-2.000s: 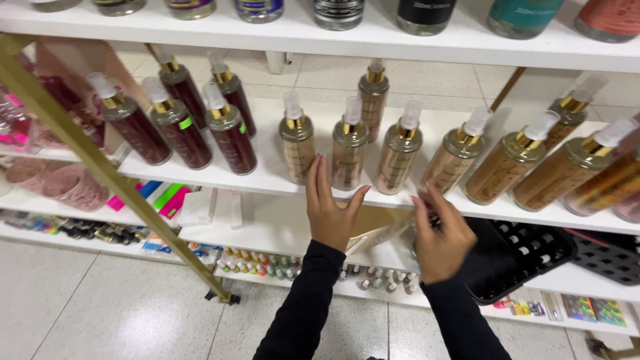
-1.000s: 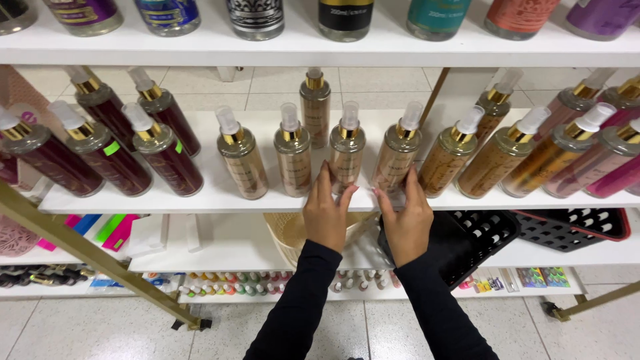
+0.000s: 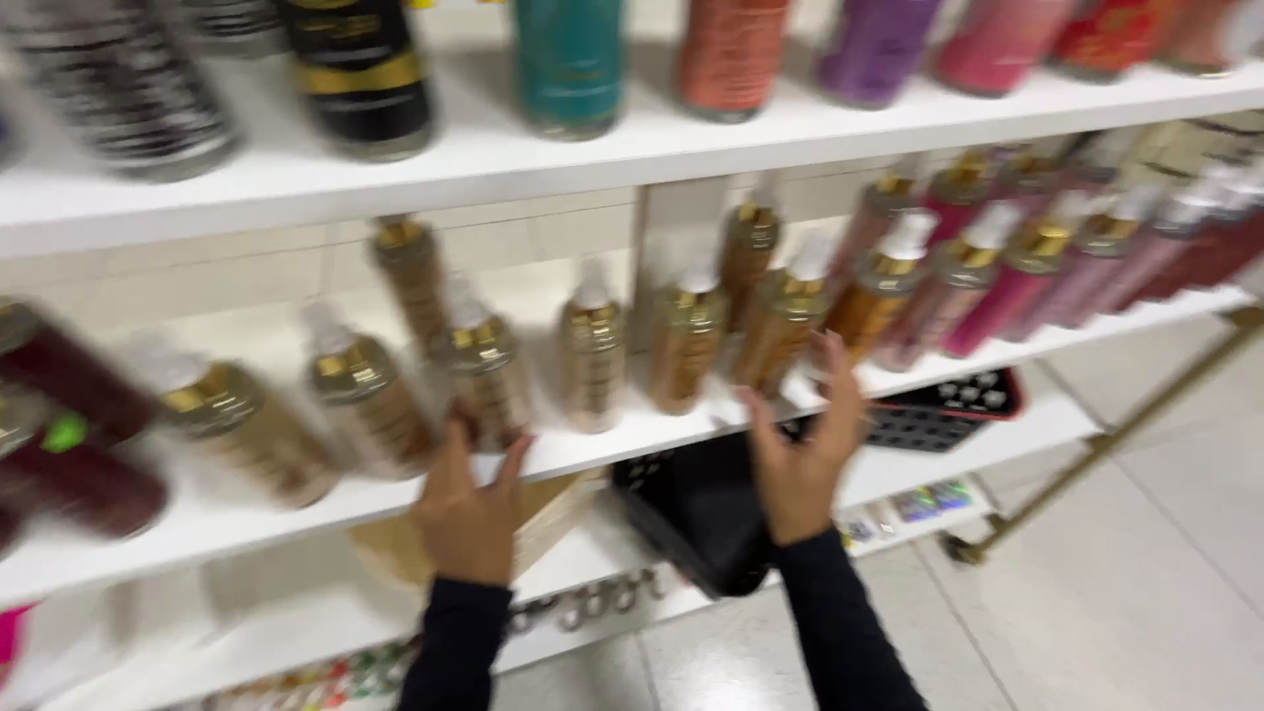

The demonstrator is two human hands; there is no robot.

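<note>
My left hand (image 3: 472, 509) is at the front edge of the middle shelf, its fingers spread around the base of a beige spray bottle (image 3: 486, 370) with a gold collar; whether it grips the bottle is unclear. Farther right, my right hand (image 3: 808, 449) is raised with fingers apart, in front of an amber spray bottle (image 3: 785, 326), holding nothing. Between the hands stand another beige spray bottle (image 3: 592, 360) and an amber one (image 3: 688, 346). Two more beige bottles lean in view at the left, blurred.
Larger bottles line the upper white shelf (image 3: 632, 163). Dark red bottles (image 3: 89, 464) stand at the left, pink ones (image 3: 1007, 296) at the right. Below are a black plastic basket (image 3: 706, 504), small items, and a gold rack leg (image 3: 1116, 434) with a caster on the tiled floor.
The view has swung to the right and nearer the shelf. My right hand has moved away from the beige bottle to the right, and my hands are farther apart.
</note>
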